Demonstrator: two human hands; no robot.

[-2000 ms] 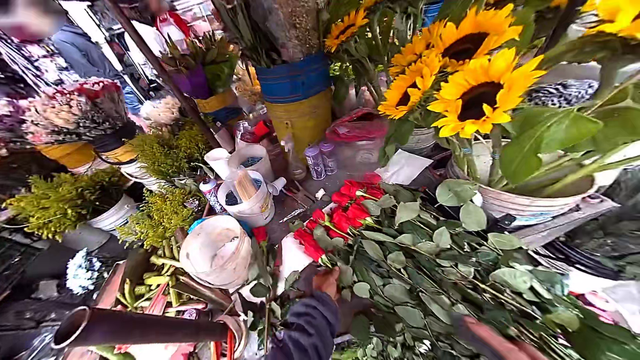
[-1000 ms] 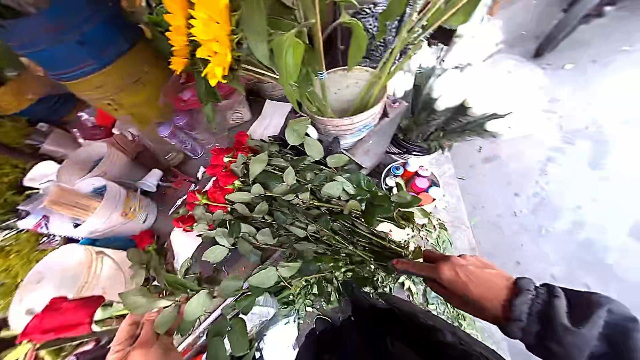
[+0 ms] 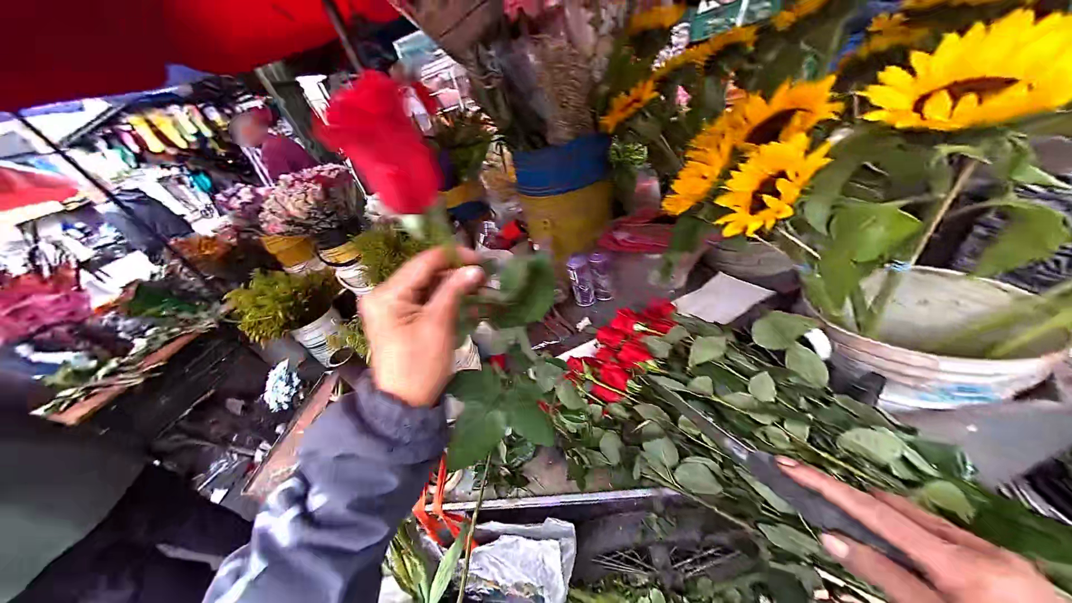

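My left hand (image 3: 419,322) pinches the stem of a red rose (image 3: 381,142) just under its blurred bloom. The rose stands upright, its leaves (image 3: 507,406) hanging below the fingers. My right hand (image 3: 913,536) grips the dark handle of a knife (image 3: 804,494), whose blade points up and left across a pile of long-stemmed roses. The red blooms (image 3: 620,347) of that pile lie together at its upper left, and its leafy stems (image 3: 703,452) spread toward the lower right, beneath the knife and my right hand.
Sunflowers (image 3: 766,188) rise from a white bucket (image 3: 938,368) at the right. Behind the roses stand a blue and yellow bucket (image 3: 565,197) and purple cans (image 3: 580,280). Greenery (image 3: 280,306) fills pots at the left. Clear plastic (image 3: 523,561) lies below the table edge. A person stands far off.
One second ago my left hand was low at the left by leaves; now it holds a rose raised. A knife now shows in my right hand. The view has swung left.
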